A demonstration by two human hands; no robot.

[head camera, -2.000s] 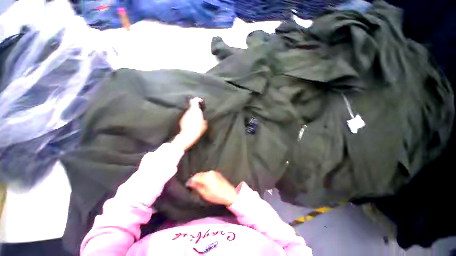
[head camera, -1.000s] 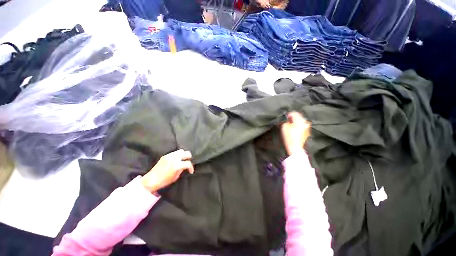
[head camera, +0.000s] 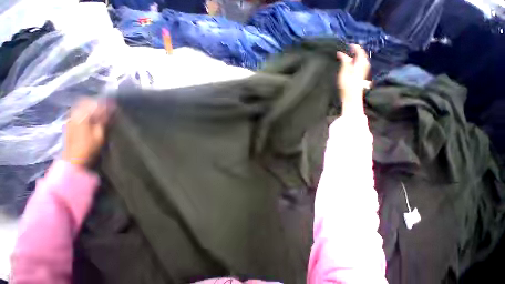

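A dark olive-green garment point(head camera: 205, 161) is stretched up between my two hands and hangs down towards my body. My left hand point(head camera: 86, 130), blurred, is closed on its upper left edge. My right hand point(head camera: 353, 69) is raised and holds its upper right part, with the fingertips at the cloth. No tool can be made out in my right hand. The lower part of the garment runs out of the picture.
An olive garment pile point(head camera: 437, 133) with a white tag point(head camera: 411, 218) lies at right. Clear plastic point(head camera: 33, 105) covers dark contents at left. Folded jeans point(head camera: 221, 36) and an upright orange item point(head camera: 167, 41) are at the far side of the white tabletop point(head camera: 194, 69).
My hands have moved apart, the left one left and up, the right one up and away. The garment has been lifted and spread between them.
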